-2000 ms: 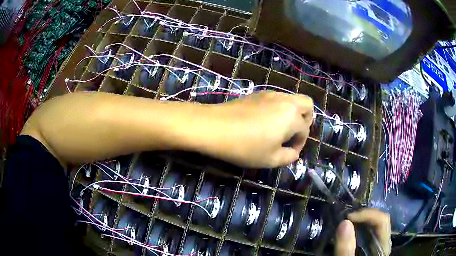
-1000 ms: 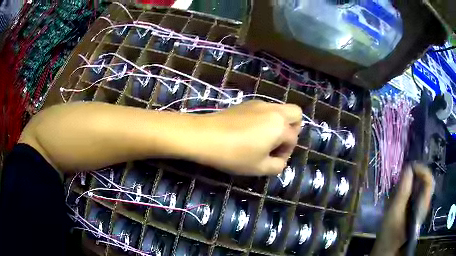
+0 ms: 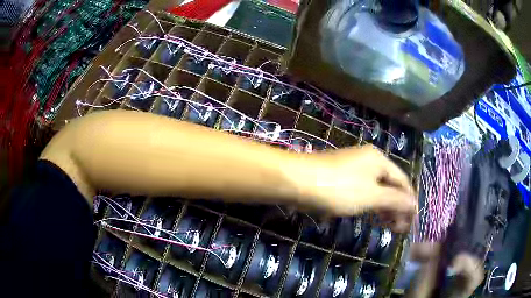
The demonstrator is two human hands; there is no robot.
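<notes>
A partitioned brown carton (image 3: 247, 105) holds dark round speakers (image 3: 269, 263) on edge, one per filled cell, with silver patches. Thin pink and white leads (image 3: 151, 234) drape over several cells. My left forearm crosses the carton; my left hand (image 3: 372, 183) is over its right side, beside a fanned red-and-white wire bundle (image 3: 441, 186). Its fingers are curled and the fingertips hidden, so I cannot tell if they hold anything. My right hand (image 3: 448, 270), blurred at the lower right, is closed around the dark handle of a soldering iron (image 3: 441, 253). The iron's tip cannot be made out.
A cardboard hood (image 3: 372, 107) with a clear plastic bowl (image 3: 396, 64) stands above the carton's upper right. A black device (image 3: 498, 215) and white disc (image 3: 511, 276) are at right. Green boards with red wires (image 3: 70, 58) lie upper left. Blue-and-white printed cardboard (image 3: 503, 128) is behind.
My left hand has moved right from the middle cells to the carton's right side. My right hand with the iron moved right and away from the speakers, then slightly back and down. The view has shifted.
</notes>
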